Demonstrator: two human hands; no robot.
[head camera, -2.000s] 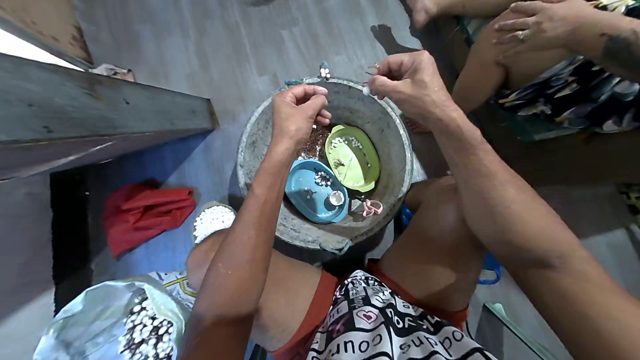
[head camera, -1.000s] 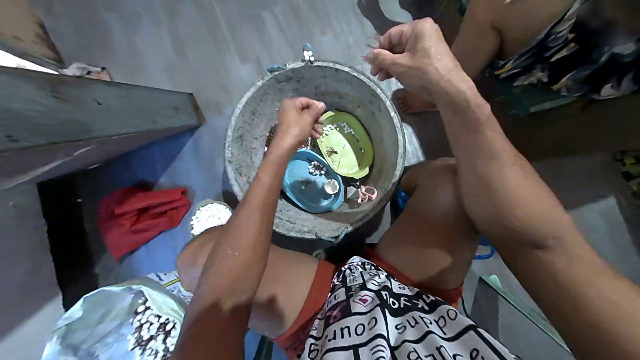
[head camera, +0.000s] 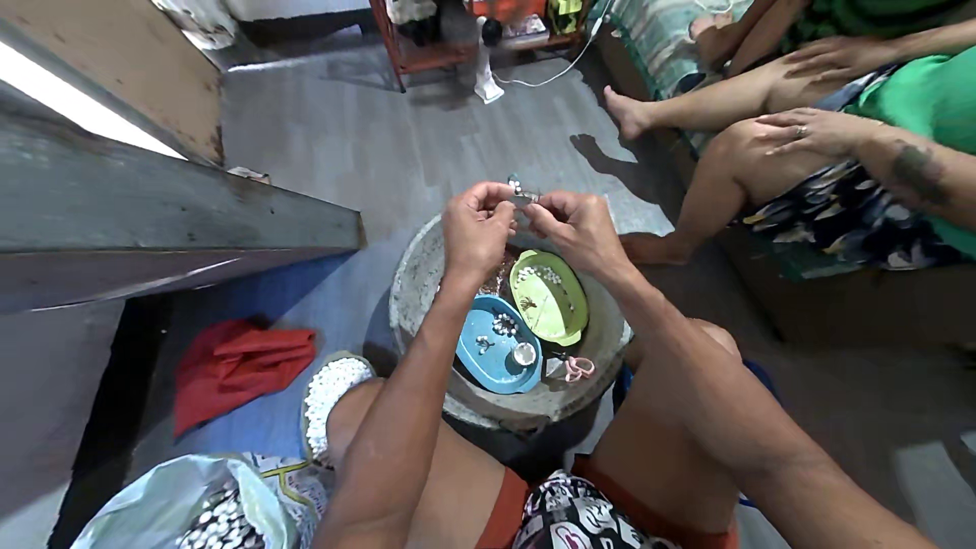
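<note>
My left hand (head camera: 480, 225) and my right hand (head camera: 576, 225) meet over the far rim of a round grey basin (head camera: 415, 305). Their fingertips pinch a small piece of wire or thread with pale beads (head camera: 523, 197); its exact form is too small to tell. Below them in the basin, a green oval dish (head camera: 553, 305) holds white beads and small brown bits. Beside it, a blue oval dish (head camera: 488, 358) holds beaded clusters (head camera: 505, 325) and a small round clear container (head camera: 524, 354). Pink-handled scissors (head camera: 579, 369) lie near the basin's right wall.
Two seated people's legs and hands (head camera: 816, 133) are at the upper right. A plastic bag of beads (head camera: 221, 518), a container of white beads (head camera: 335, 389) and a red cloth (head camera: 240, 370) lie at left. A wooden partition (head camera: 175, 206) juts in; a red rack (head camera: 435, 61) stands beyond.
My hands were apart, the right one raised to the right; now they are together at the basin's far rim. The view has shifted to show more of the floor beyond.
</note>
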